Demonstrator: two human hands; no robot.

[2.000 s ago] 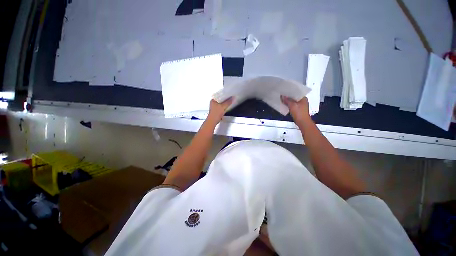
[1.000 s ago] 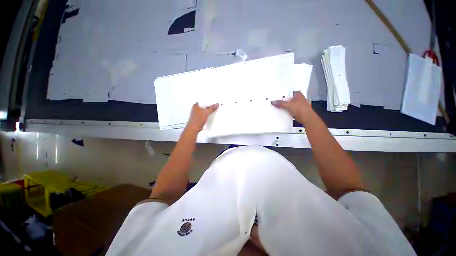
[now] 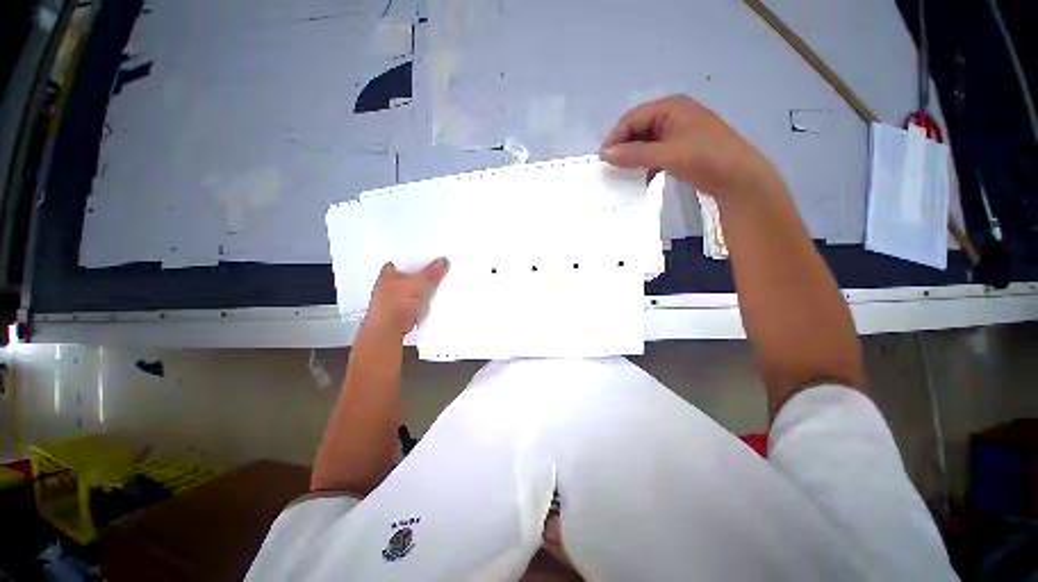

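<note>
A white cut panel [image 3: 535, 307] lies spread in front of me, with a row of dark dots across it and its lower edge over the table edge. My left hand [image 3: 408, 298] holds its left side, thumb on top. My right hand [image 3: 660, 142] pinches its upper right corner at the toothed edge. The unfolded pile [image 3: 359, 250] shows at the left, partly under the panel. A folded panel [image 3: 655, 227] shows beyond the panel's right edge. The bundle of folded panels [image 3: 713, 225] is mostly hidden by my right forearm.
A white sheet stack [image 3: 907, 193] lies at the right beside red-handled scissors [image 3: 924, 123] and a long wooden stick [image 3: 814, 59]. A white scrap [image 3: 517, 151] lies above the panel. A yellow crate [image 3: 68, 483] and brown box [image 3: 188, 523] are on the floor at left.
The panel, earlier bent between both hands, now lies flatter and closer to me. My right hand has moved up from the dot row to the top right corner. The view has shifted rightward.
</note>
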